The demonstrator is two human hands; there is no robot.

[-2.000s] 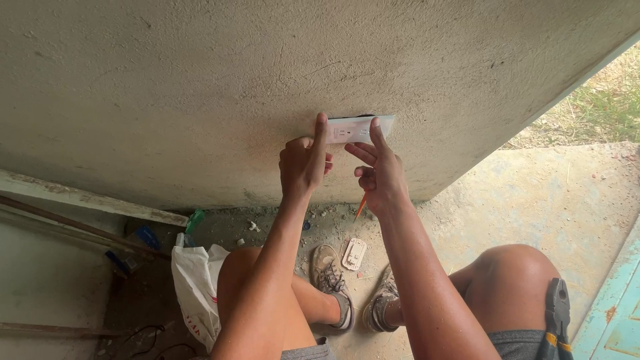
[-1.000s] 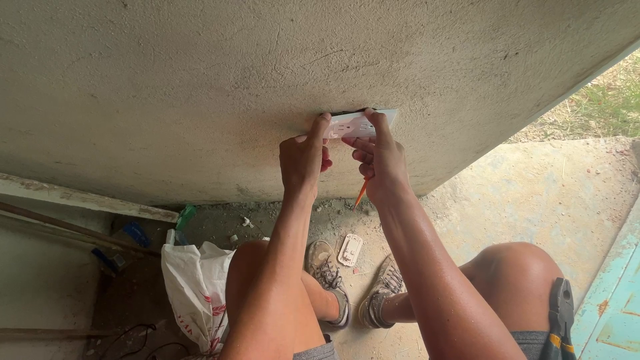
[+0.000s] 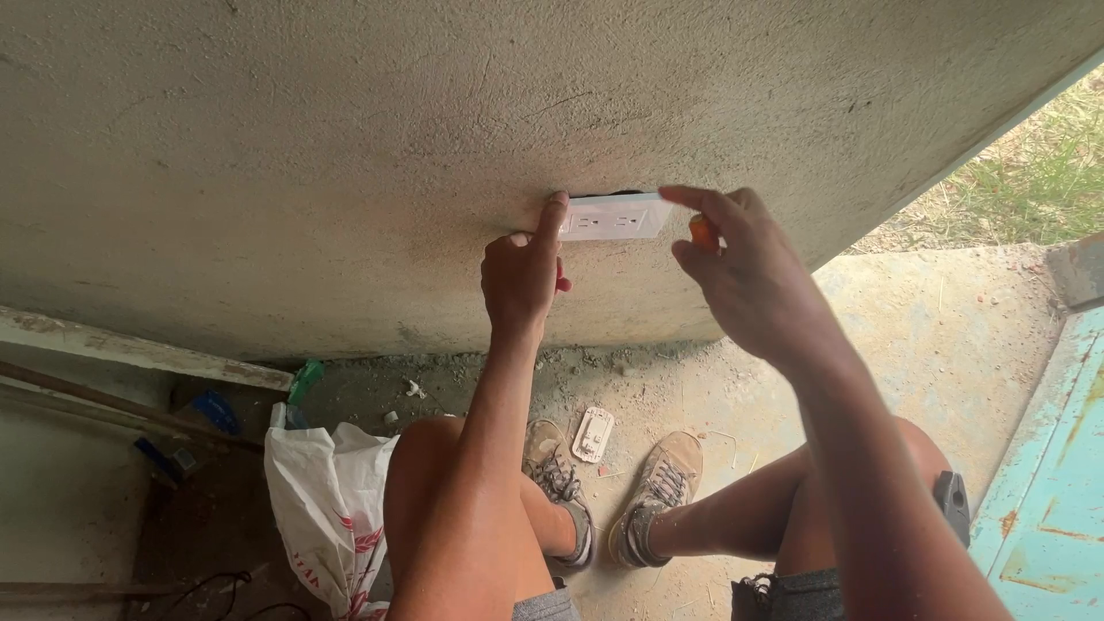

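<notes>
A white double electrical outlet with its cover plate sits at the wall, a dark gap showing along its upper edge. My left hand grips the plate's left end, thumb on the front; something red shows below its fingers. At the plate's right end, the index finger of my right hand reaches the upper corner. An orange tool handle, likely a screwdriver's, is held in that hand's curled fingers; the rest of it is hidden. Pliers rest by my right thigh, partly covered by my arm.
An old white outlet plate lies on the dusty concrete floor between my shoes. A white plastic sack stands at left, near a green object and a worn wooden beam. A turquoise painted panel is at right.
My right hand has shifted from the front of the plate to its right end, with fingers spread from it. The plate's outlets are now uncovered. My left hand stays at the left end.
</notes>
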